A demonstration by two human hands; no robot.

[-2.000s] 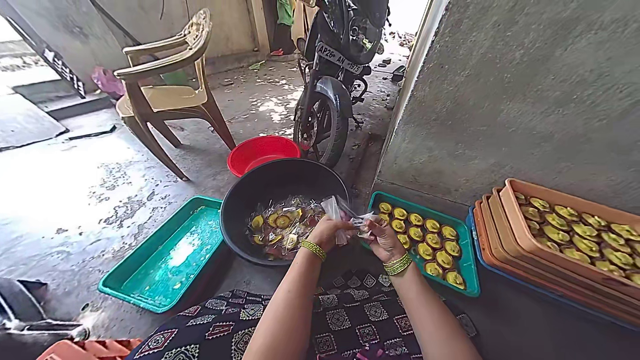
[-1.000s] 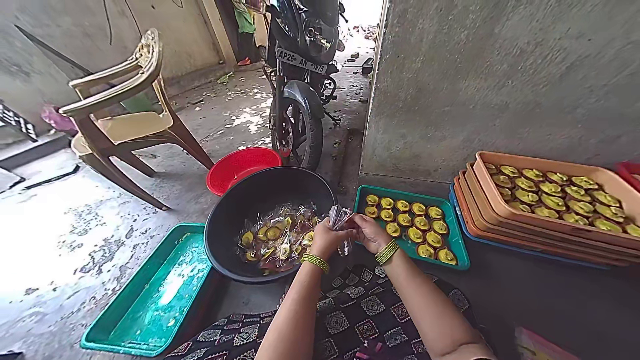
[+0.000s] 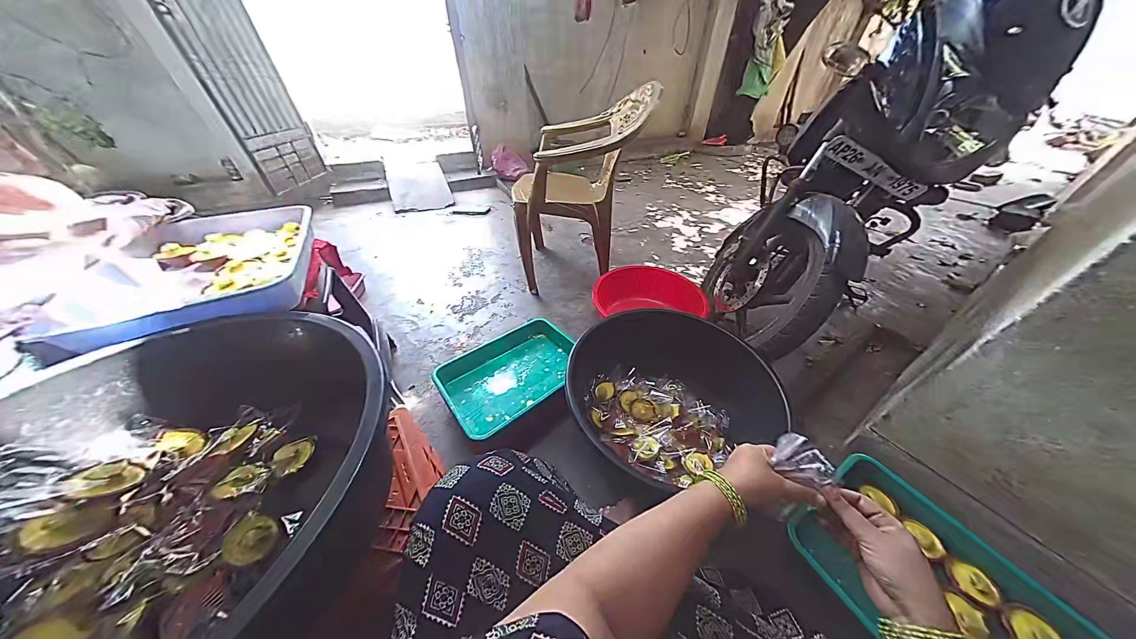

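My left hand point(image 3: 765, 484) grips a crumpled clear plastic wrapper point(image 3: 799, 457) over the right edge of a black tub point(image 3: 772, 382). My right hand point(image 3: 887, 555) pinches the same plastic from the other side, its fingertips close to the left ones. Whether anything sits inside the plastic is hidden. Wrapped yellow-topped pieces point(image 3: 643, 410) lie in the black tub. Beneath and beside my right hand, a green tray point(image 3: 954, 524) holds rows of unwrapped yellow-topped pieces point(image 3: 972, 581).
A larger black tub point(image 3: 368, 390) of wrapped pieces stands at left, before a blue-grey tray point(image 3: 306, 257) of yellow pieces. A green tray point(image 3: 501, 417), red basin point(image 3: 652, 291), plastic chair point(image 3: 568, 186) and motorcycle point(image 3: 816, 231) stand ahead. A wall point(image 3: 1047, 408) rises at right.
The view has swung left, bringing the larger tub and blue-grey tray into sight; the stacked trays at right have left it. Both hands stay together at the plastic.
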